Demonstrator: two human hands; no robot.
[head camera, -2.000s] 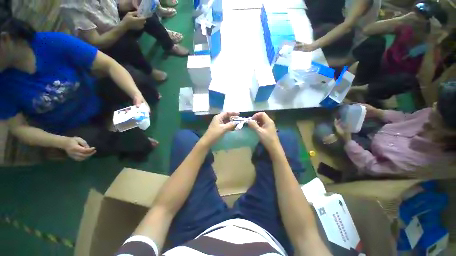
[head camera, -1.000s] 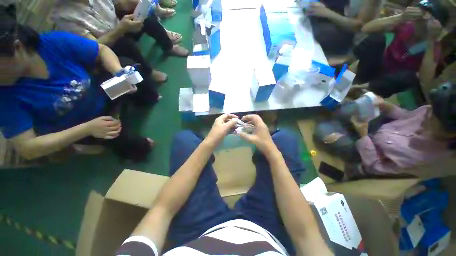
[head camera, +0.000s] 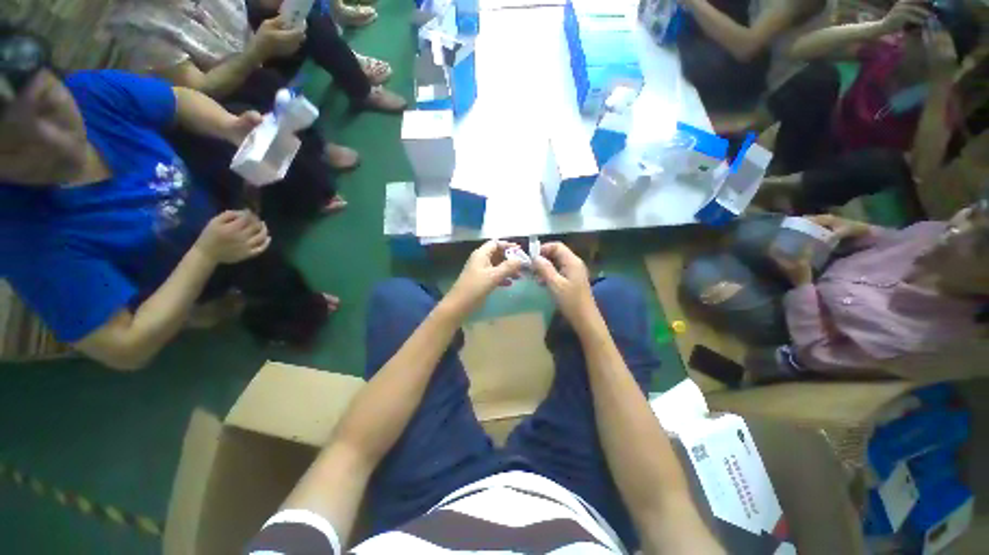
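Observation:
My left hand (head camera: 487, 269) and my right hand (head camera: 561, 271) are close together above my knees, just in front of the table's near edge. Between their fingertips is a small white piece (head camera: 521, 257), thin and cable-like. Each hand pinches a part of it. It is too small and blurred to tell its exact shape. Blue-and-white retail boxes (head camera: 570, 179) stand on the white table (head camera: 523, 119) beyond my hands.
An open brown carton (head camera: 293, 407) stands at my left. A printed white carton (head camera: 732, 474) and a carton of blue packaging (head camera: 922, 455) are at my right. Clear poly bags (head camera: 629, 179) lie on the table. Seated people on both sides hold white items. A dark phone-like object (head camera: 716, 366) lies at right.
My hands have turned slightly and the white piece shows differently between the fingertips. The person at left has raised the white box. The person at right has lowered a white item.

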